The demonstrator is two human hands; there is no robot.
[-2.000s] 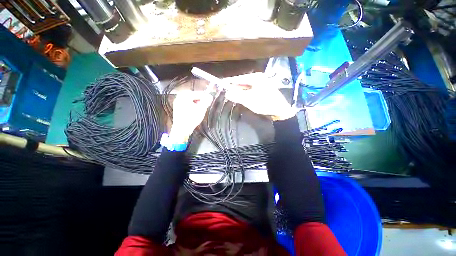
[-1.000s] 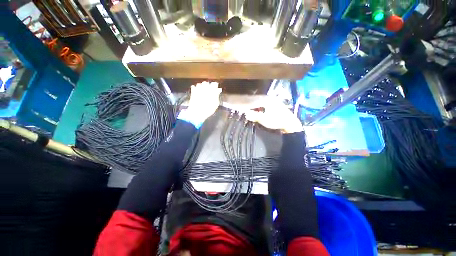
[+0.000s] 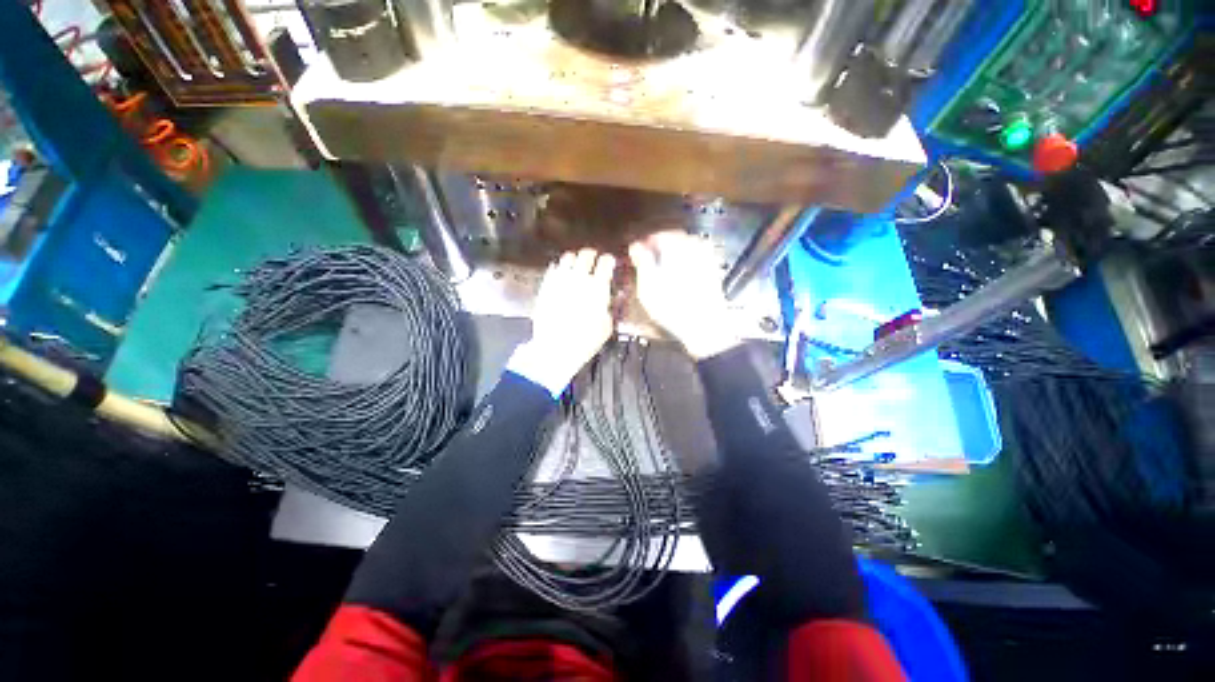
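Note:
My left hand (image 3: 573, 317) and my right hand (image 3: 677, 291) are side by side under the press plate, fingers forward at the front of the lower mould (image 3: 513, 283). Glare washes out both hands, and I cannot tell whether they grip anything. Several black cables (image 3: 616, 413) run from between my hands towards me and loop down over the front edge of the work plate (image 3: 353, 524). The cable ends and any insert bar are hidden by my fingers and the glare.
The thick press plate (image 3: 600, 144) hangs above my hands between steel pillars. A black cable coil (image 3: 320, 373) lies left. A cable bundle (image 3: 866, 496) crosses the front. Right are a blue tray (image 3: 975, 413), a metal arm (image 3: 933, 331), a blue bucket (image 3: 906, 626) and a control panel (image 3: 1053, 93).
My hands have moved forward to the lower mould and closer together. The pale bar seen earlier between them no longer shows. The cables now trail from under my hands.

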